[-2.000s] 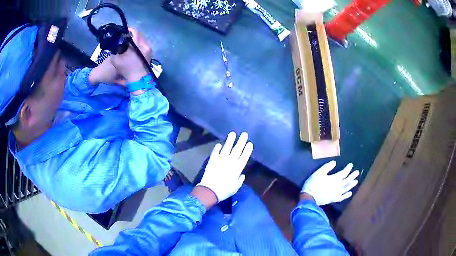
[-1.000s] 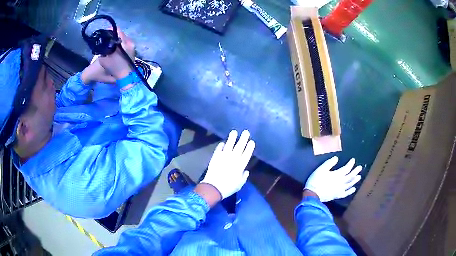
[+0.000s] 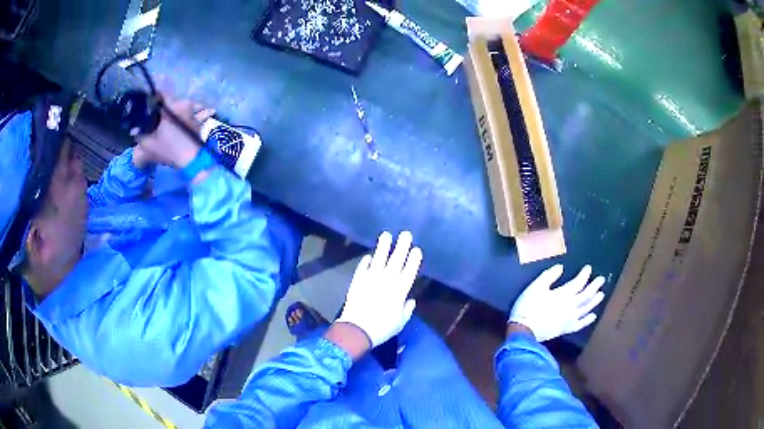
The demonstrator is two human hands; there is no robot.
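My left hand, in a white glove, is held palm down at the near edge of the green bench, fingers apart and holding nothing. My right hand, also in a white glove, is at the bench edge with spread fingers and holds nothing. Just beyond my right hand lies a long narrow open carton with a black ribbed strip inside. Its end flap points toward my right hand, with a small gap between.
A seated person in blue at the left holds a black tool beside a white fan panel. The green bench bears a screw tray, glue tube and red bundle. A large carton stands at right.
The seated person's hands and tool have moved left and down, and more of the fan panel shows. The view has shifted slightly. My hands have stayed nearly in place, spread and empty.
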